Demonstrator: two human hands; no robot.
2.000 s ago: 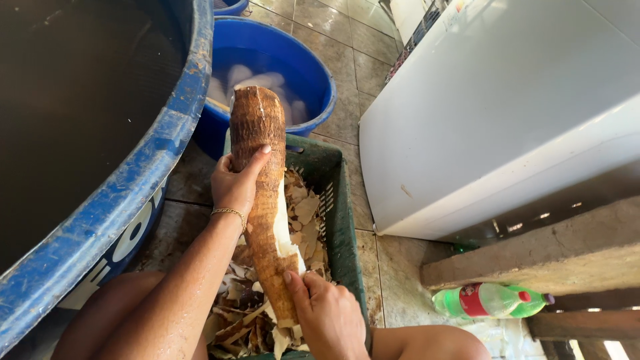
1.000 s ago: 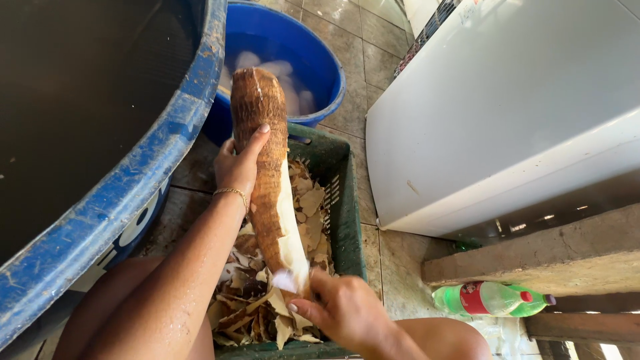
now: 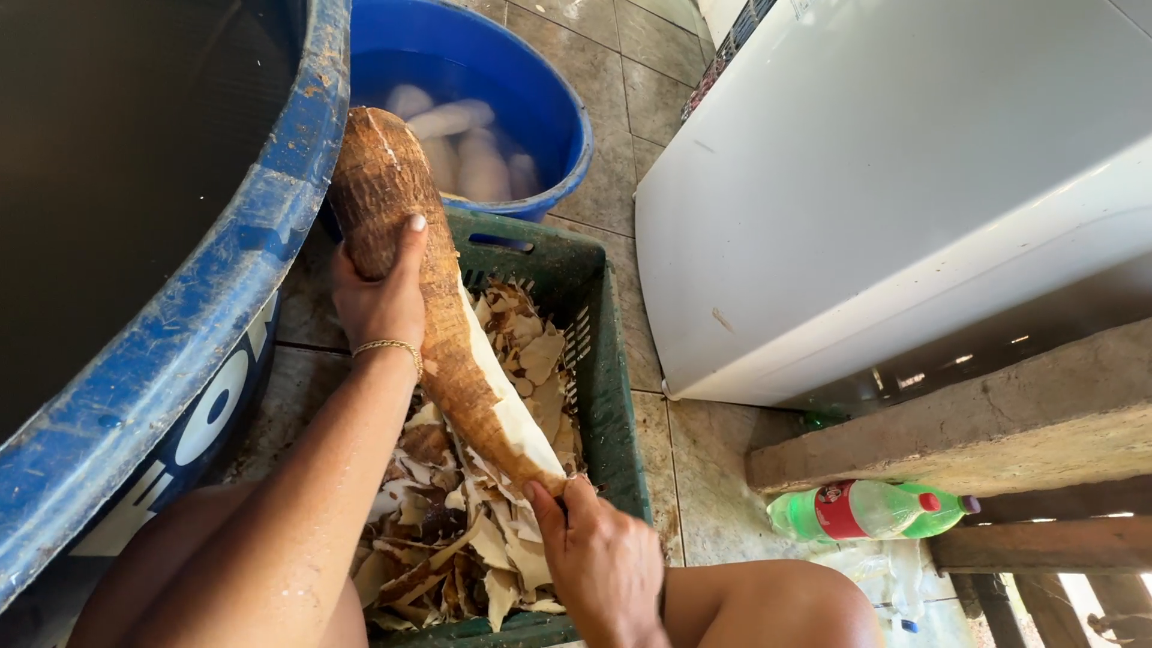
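A large cassava root [image 3: 423, 270] with brown bark slants over a green plastic crate [image 3: 621, 396]; a long strip of its right side is bare white. My left hand [image 3: 382, 301], with a chain bracelet at the wrist, grips the root's thick upper part, thumb on top. At the thin lower end my right hand [image 3: 598, 549] is closed, thumb and forefinger against the tip. Whether it also holds a tool cannot be seen. Brown and white peelings [image 3: 486, 540] fill the crate's bottom below the root.
A big blue tank [image 3: 261, 216] of dark liquid stands at the left. Beyond the crate, a blue basin [image 3: 567, 108] holds pale peeled roots [image 3: 481, 162] in water. A white appliance [image 3: 864, 198] lies to the right, with a beam [image 3: 972, 418] and plastic bottles [image 3: 864, 510] below it.
The root's upper end has tilted left toward the tank rim, my left hand moving with it. Compared with two seconds ago, more white shows along the root's lower right side.
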